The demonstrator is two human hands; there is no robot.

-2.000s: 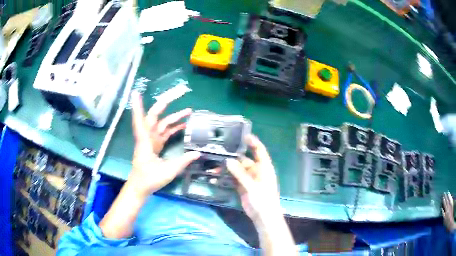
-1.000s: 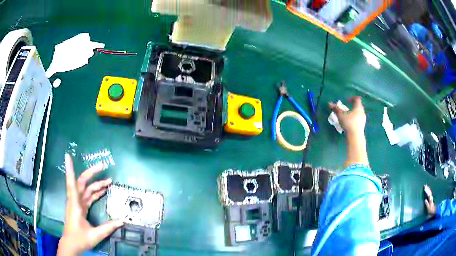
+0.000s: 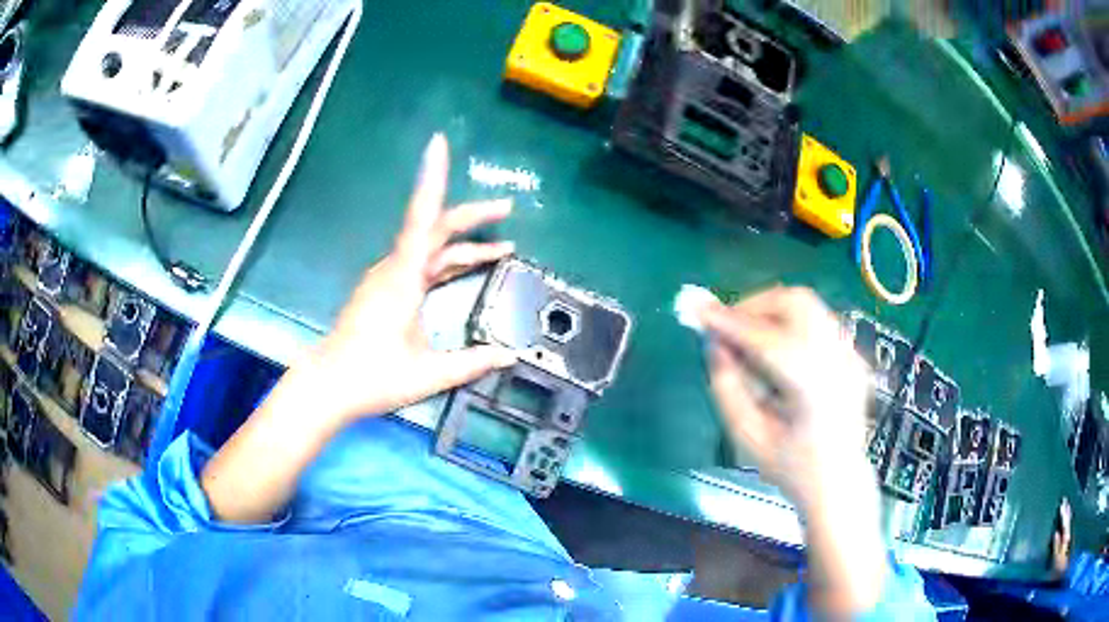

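Note:
A black-grey housing (image 3: 535,374) lies tilted at the bench's front edge, its broad section with the hexagonal lens hole away from me and its windowed section nearer. My left hand (image 3: 395,316) holds the housing's left side, thumb on its face, index finger raised. My right hand (image 3: 778,371), blurred, is to the right of the housing, pinching a small crumpled white cloth (image 3: 696,306) between its fingertips. The cloth and the housing are apart.
A press fixture (image 3: 711,122) stands between yellow button boxes (image 3: 566,55). Several housings (image 3: 930,419) stand in a row at right, partly behind my right hand. Cutters and a tape roll (image 3: 889,259) lie right; the white dispenser (image 3: 201,91) and housing-filled tote (image 3: 73,450) are left.
My right hand has come back from the right side of the bench with the white cloth, now near the housing. My left hand stays at the housing. The camera view has shifted.

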